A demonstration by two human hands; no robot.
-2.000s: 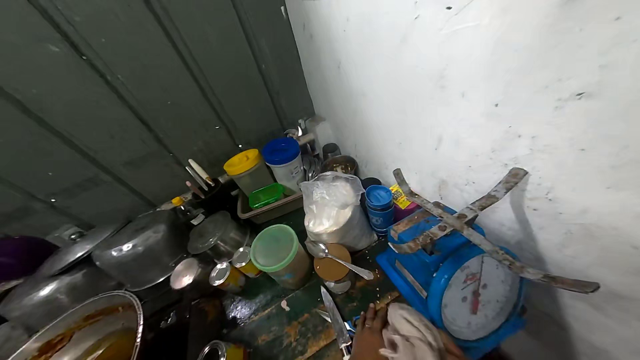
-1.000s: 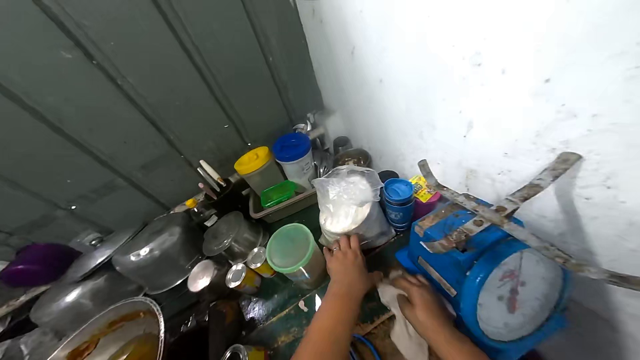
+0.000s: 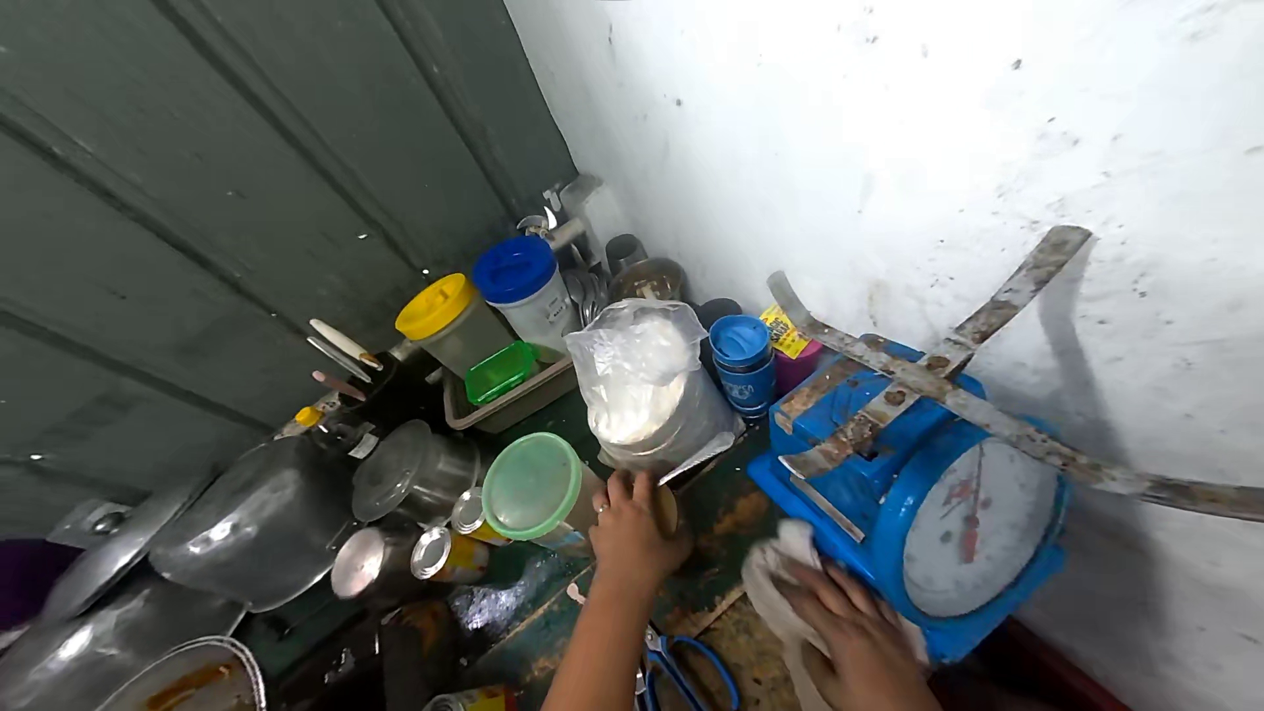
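My left hand (image 3: 637, 528) reaches across the green table top (image 3: 513, 622), its fingers around a brown-lidded jar (image 3: 668, 510) mostly hidden behind them. That jar stands between the green-lidded plastic tub (image 3: 533, 487) and the clear bag of white powder (image 3: 647, 385). Under my right hand (image 3: 849, 627) is a crumpled whitish cloth (image 3: 780, 583), pressed down beside the base of the blue dial scale (image 3: 948, 523). Blue-handled scissors (image 3: 681, 671) lie between my forearms. A metal utensil (image 3: 699, 456), partly hidden, rests by the bag.
Rusty metal arms (image 3: 948, 380) stick out over the scale toward the white wall. A blue jar (image 3: 743, 365) stands behind. Left are cans (image 3: 449, 555), aluminium pots (image 3: 252, 518), a knife holder (image 3: 395, 395) and a tray (image 3: 518, 400) below yellow- and blue-lidded tubs.
My left hand, not visible two seconds ago, came in by the bag and is now lower, at the jar. My right hand and the cloth remain beside the scale. The scissors show more fully.
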